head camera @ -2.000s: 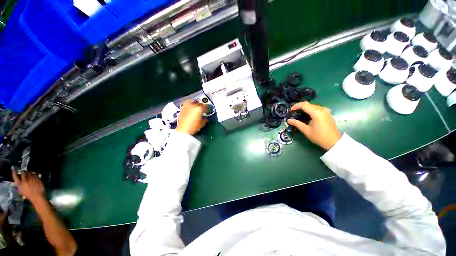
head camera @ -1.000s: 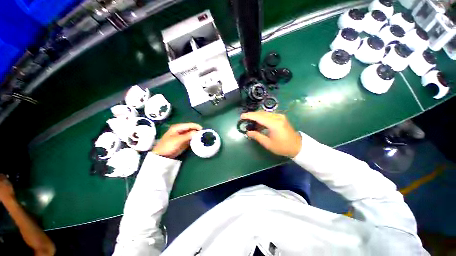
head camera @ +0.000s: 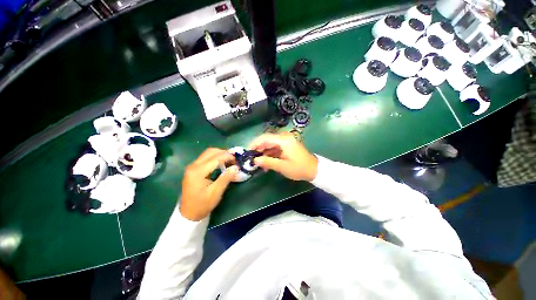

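Observation:
A white rounded camera housing (head camera: 240, 174) is held just above the green bench, in front of the grey-white screw feeder. My left hand (head camera: 203, 180) grips its left side. My right hand (head camera: 285, 157) holds a black lens ring (head camera: 247, 159) against the housing's open mouth. The fingers partly cover both parts, so how far the ring sits in the mouth cannot be told.
The screw feeder (head camera: 220, 76) stands ahead, beside a dark upright cylinder (head camera: 261, 35). Loose black rings (head camera: 289, 104) lie right of it. White shells (head camera: 136, 159) cluster left. Housings with black faces (head camera: 370, 76) stand at right, near white camera bodies (head camera: 470, 35).
My left hand has the housing from the left cluster in front of me. My right hand has brought the black ring from the pile onto it. The view has shifted right.

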